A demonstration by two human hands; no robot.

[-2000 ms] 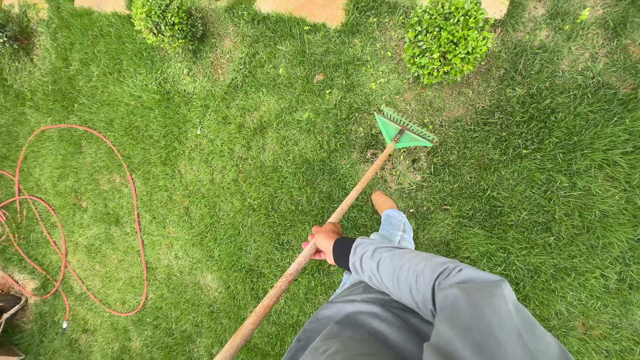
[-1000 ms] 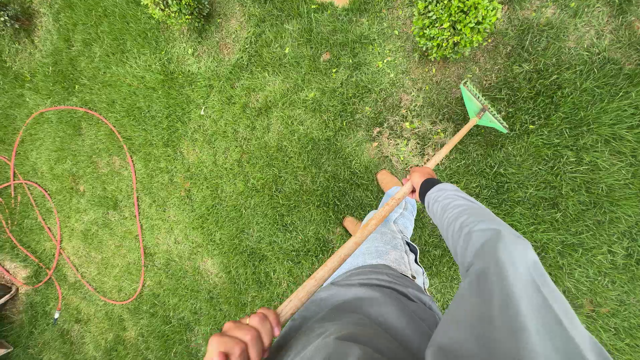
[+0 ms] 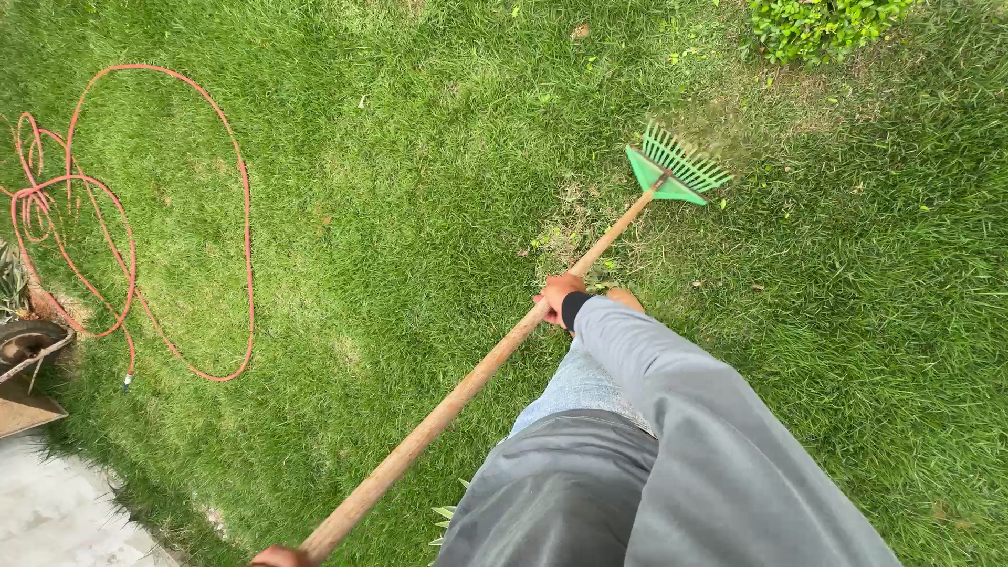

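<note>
A leaf rake with a green head (image 3: 669, 175) and a long wooden handle (image 3: 449, 409) runs diagonally across the view. My right hand (image 3: 561, 298), in a grey sleeve with a black cuff, is closed round the handle partway down. At the bottom edge my left hand (image 3: 281, 557) grips the upper end of the handle; only a small part of it shows. The rake's tines point up and right over the grass, with blurred dry bits beside them. Loose dry clippings (image 3: 565, 232) lie on the lawn between the head and my right hand.
An orange hose (image 3: 248, 260) lies in loops on the grass at the left. Beside it are a wheel (image 3: 30, 344) and a pale paved surface (image 3: 71, 504). A round green shrub (image 3: 827, 27) stands at the top right. My shoe (image 3: 624, 299) is just beyond my right hand.
Two seconds ago my left hand was out of view; one second ago it showed more fully on the handle. The rake head has since swung back leftward from near the shrub's right side. The view has shifted.
</note>
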